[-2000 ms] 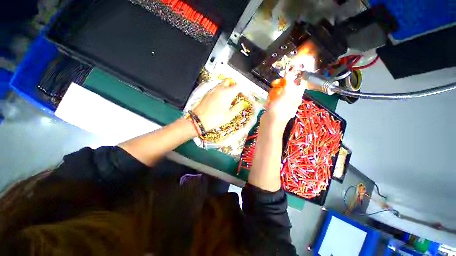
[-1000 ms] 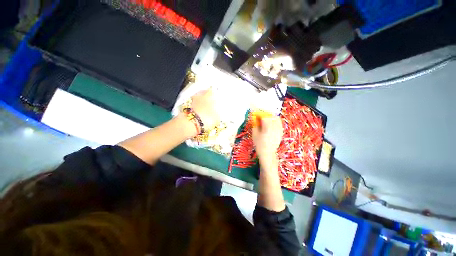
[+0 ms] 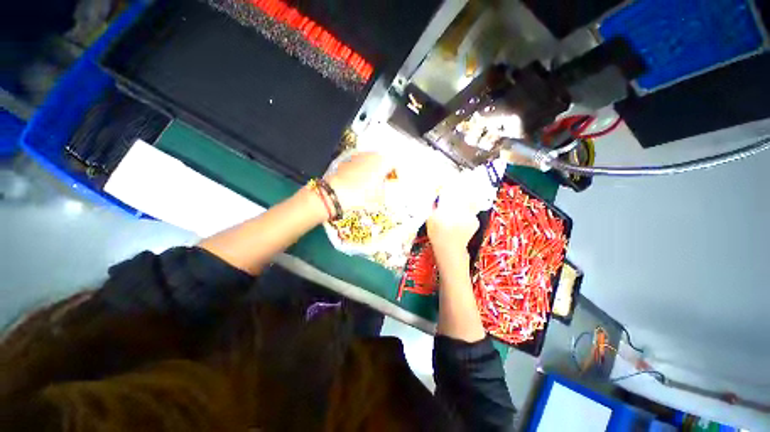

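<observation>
My left hand is over the upper left part of the pale bag or dish with gold-yellow bits. A small orange spot shows at its fingertips. My right hand is over the bright area between the gold bits and the red-piece tray, below the machine. Glare washes out the fingers of both hands, so I cannot tell what they hold. A loose pile of red pieces lies below my right hand. The dark machine with its brightly lit working area stands beyond my hands.
A large black tray is at upper left, with rowed red-tipped parts along its far edge. A ribbed metal tube reaches the machine from the right. A small parts box sits right of the red tray. A white strip lies at left.
My right hand has left the machine's lit area and come down toward me, passing over the loose red pieces, and now sits slightly higher. My left hand stays near the gold bits. The camera view has shifted.
</observation>
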